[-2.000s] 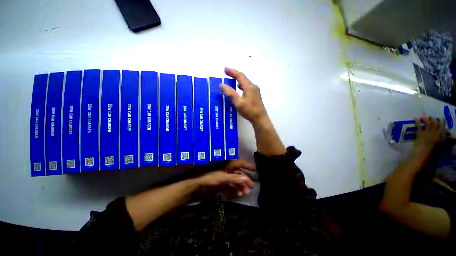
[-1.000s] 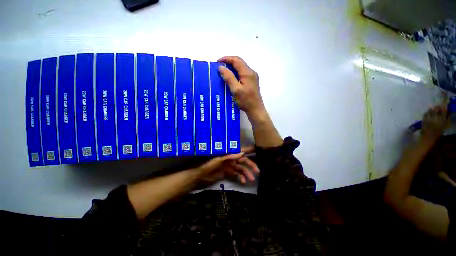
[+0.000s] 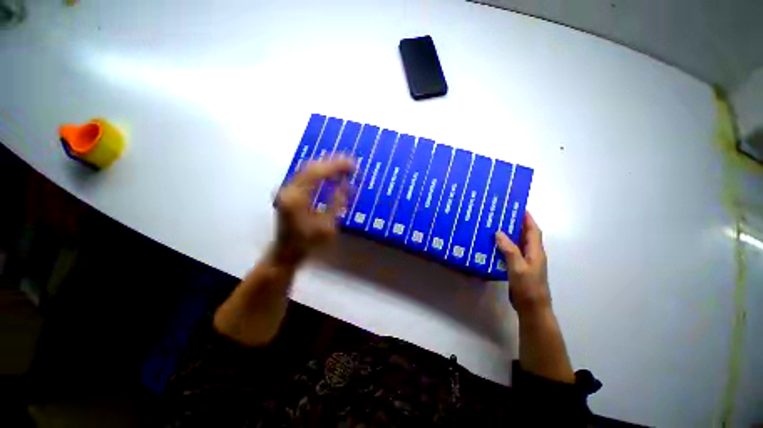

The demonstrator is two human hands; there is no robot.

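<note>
A row of boxes stands side by side on the white table, blue spines up, with white lettering and a small square near the end closest to me. My right hand is at the right end of the row, thumb on top of the last box and fingers along its outer side. My left hand is blurred over the left end of the row, fingers apart. It covers part of the leftmost spines. Whether it touches them is unclear.
A black mobile phone lies beyond the row. A yellow and orange object, perhaps a tape dispenser, stands at the left of the white table. A yellow tape line runs down the right side. A pale wall rises at the upper right.
The view has swung left, so the row appears further right and tilted. My left hand has gone from the near side to the row's left end. My right hand is lower along the last box.
</note>
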